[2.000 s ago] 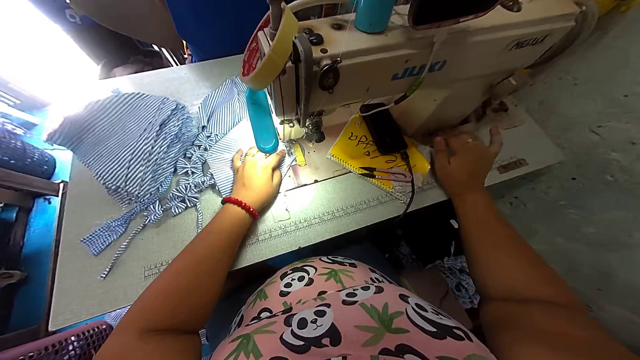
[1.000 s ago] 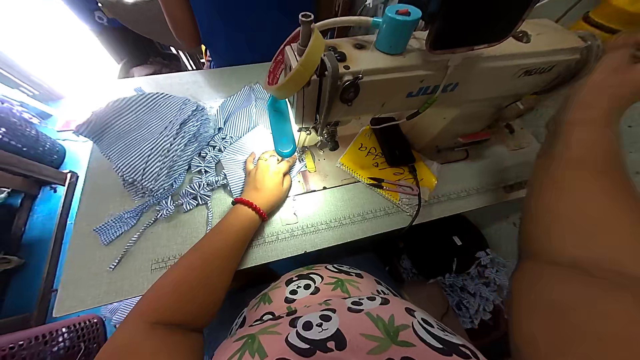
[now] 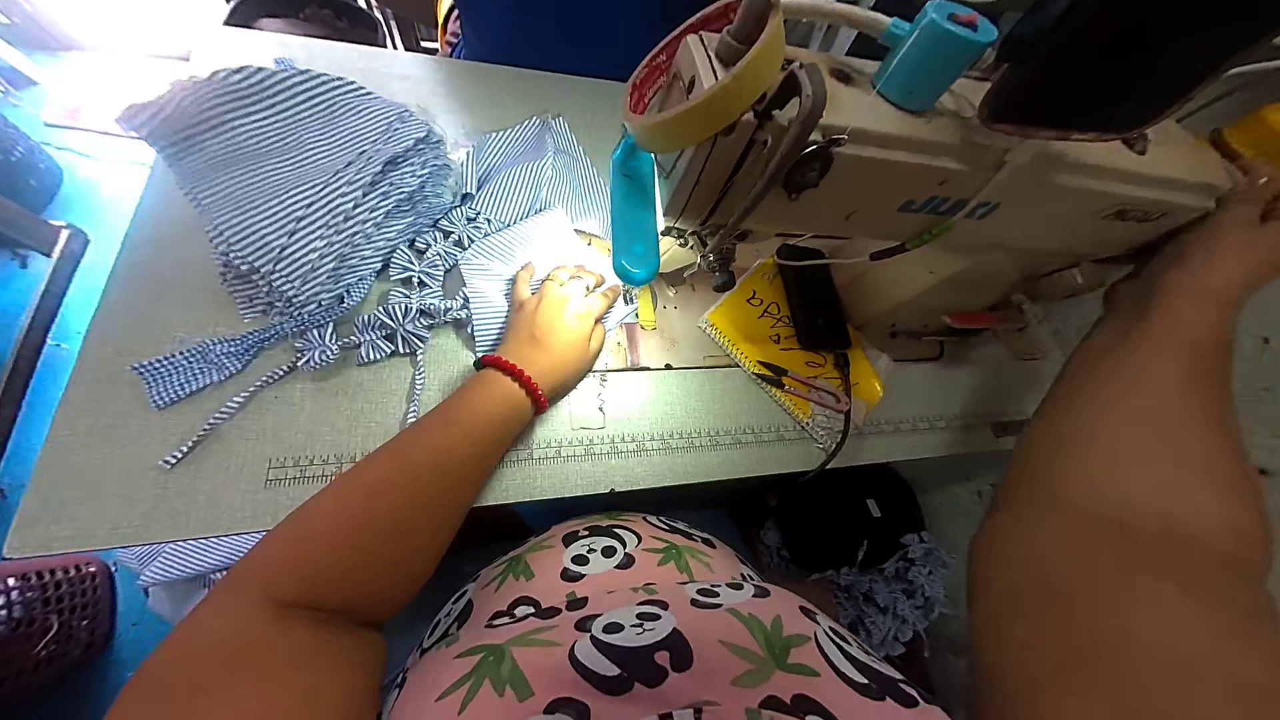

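Observation:
My left hand lies palm down on a blue-and-white striped fabric piece, fingers slightly spread beside the needle area of a Juki sewing machine. A blue plastic guard-like piece hangs just above its fingertips. My right hand is at the handwheel end of the machine, at the right edge; its fingers are partly cut off, so its hold is unclear. Left of my left hand lie striped fabric bows with narrow ties and a stack of striped fabric pieces.
A roll of tape hangs at the machine head. Beneath the machine arm lie a yellow covered pad, a black device with a cable and pink thread snips. A ruler scale runs along the table's front. A purple basket stands lower left.
My right hand has moved from the table beside the yellow pad to the machine's far right end. My left hand stays on the striped fabric by the needle area.

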